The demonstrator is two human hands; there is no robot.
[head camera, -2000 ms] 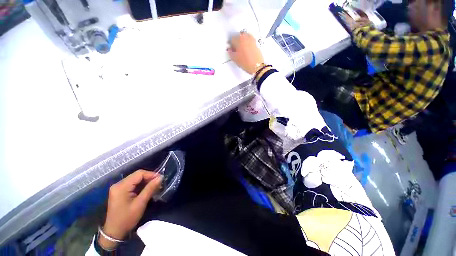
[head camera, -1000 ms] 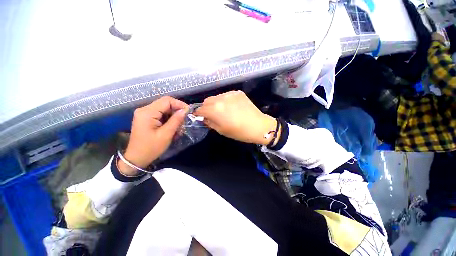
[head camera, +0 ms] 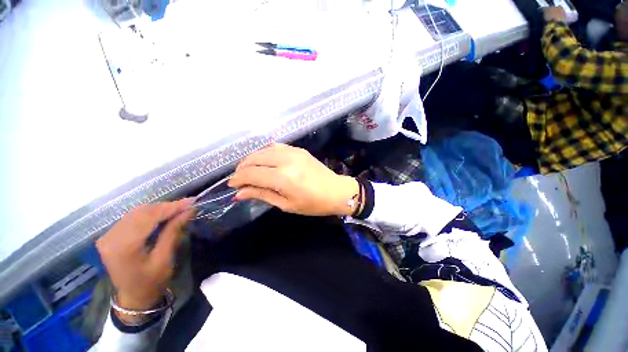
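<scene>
A small dark grey piece with a pale line along its edge [head camera: 215, 203] is stretched between my two hands, just in front of the table's front edge. My left hand [head camera: 146, 249] pinches its left end and is slightly blurred. My right hand [head camera: 292, 182] pinches its right end, with the fingers curled over it. Whether the piece is cloth or clear plastic, I cannot tell.
A ruler strip [head camera: 206, 163] runs along the white table's edge. Pink and blue pens [head camera: 288, 52] and a lever [head camera: 133, 115] lie on the table. A white plastic bag [head camera: 389, 110] hangs at the edge. A person in yellow checks [head camera: 575, 130] is at right.
My right hand has come from the table to my left hand and now grips the piece too. Since one second ago, my hands have moved apart, with the piece stretched between them.
</scene>
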